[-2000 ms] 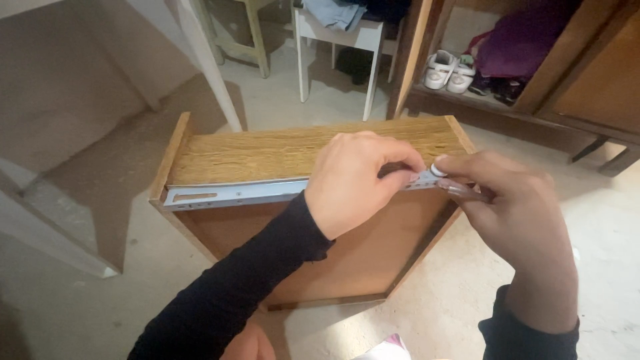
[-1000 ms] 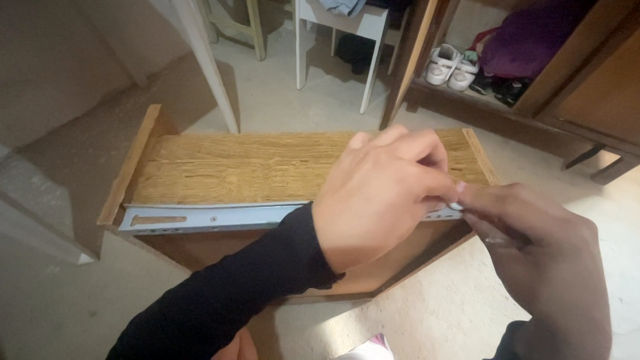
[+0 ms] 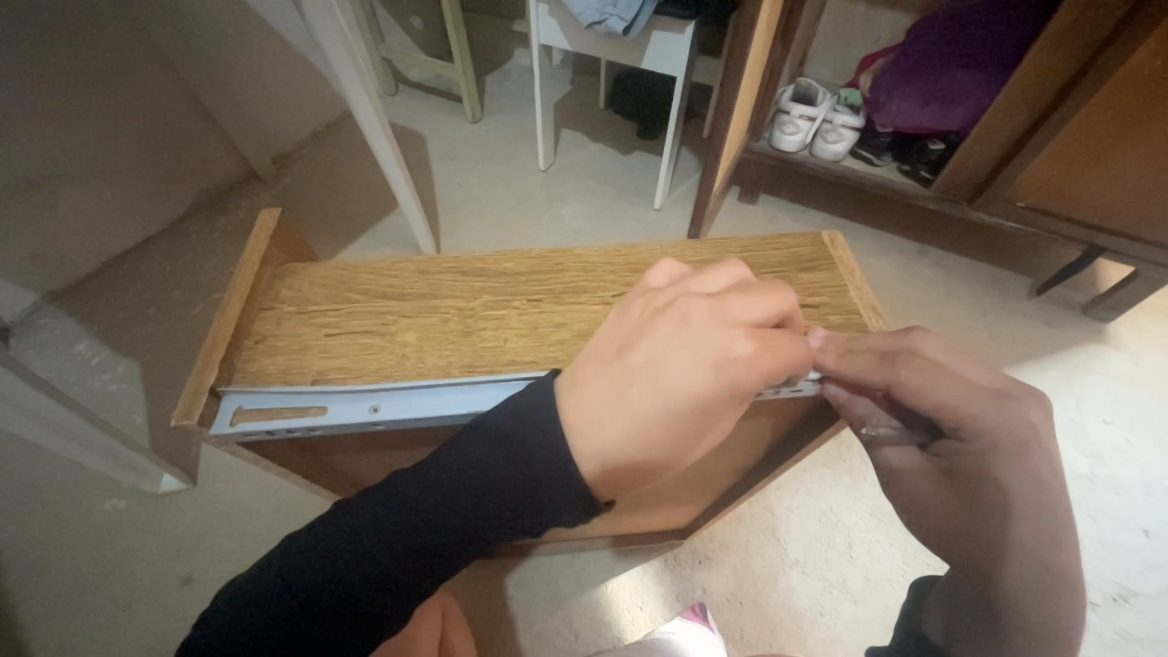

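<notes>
A wooden drawer (image 3: pixel 511 306) stands on its side, its open interior facing me. Along the edge of its upper side lies a white metal drawer slide (image 3: pixel 374 409), with a slot and small holes at the left end. My left hand (image 3: pixel 684 365) bends over the slide's right part, fingertips curled down and hidden. Against those fingertips, my right hand (image 3: pixel 949 411) pinches a small white object (image 3: pixel 812 375) at the slide's right end; what it is cannot be made out. Something clear shows between the right hand's lower fingers.
Behind the drawer stand a white stool (image 3: pixel 611 41) with clothes on it and a greenish wooden stool (image 3: pixel 465 68). At the right, a wooden cabinet (image 3: pixel 985 205) holds white shoes (image 3: pixel 798 116) and purple cloth (image 3: pixel 958 64). A pale table leg (image 3: pixel 383 137) rises behind the drawer's left part.
The view has shifted, and the drawer looks nearer. Both hands remain together at the slide's right end; the left fingers now cover more of the spot where they meet.
</notes>
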